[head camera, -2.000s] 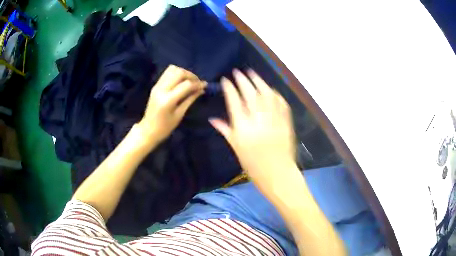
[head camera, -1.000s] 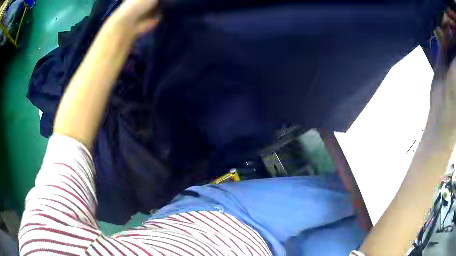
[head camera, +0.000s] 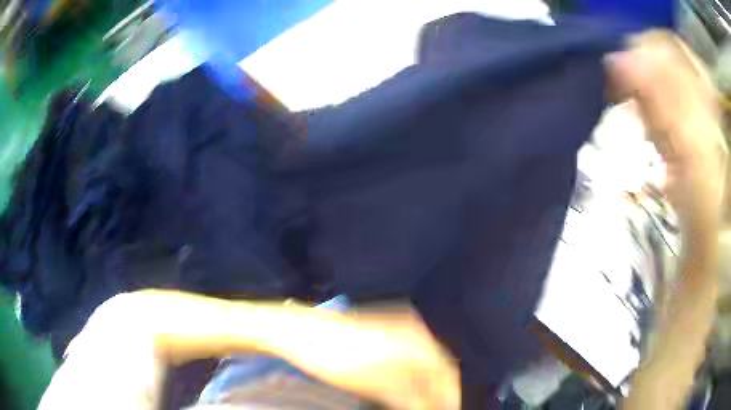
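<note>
A large navy-black cloth panel (head camera: 417, 184) spreads across the white machine table (head camera: 369, 56) and hangs over its front edge towards the lap. My right hand (head camera: 645, 68) is at the panel's upper right corner, blurred; the fingers seem to be on the cloth, but their grip is unclear. My left hand (head camera: 401, 344) is low in the middle, over the near part of the cloth, blurred. Its fingers cannot be made out.
A bunched pile of dark cloth (head camera: 104, 200) lies at the left. A blue surface (head camera: 232, 32) is at the table's far left. Small dark scraps (head camera: 625, 288) lie on the white table at the right. Green floor (head camera: 24, 352) shows at the left edge.
The panel has been spread over the table. My left hand has come down from the upper left to the lower middle. My right hand has moved up at the right. The view has shifted.
</note>
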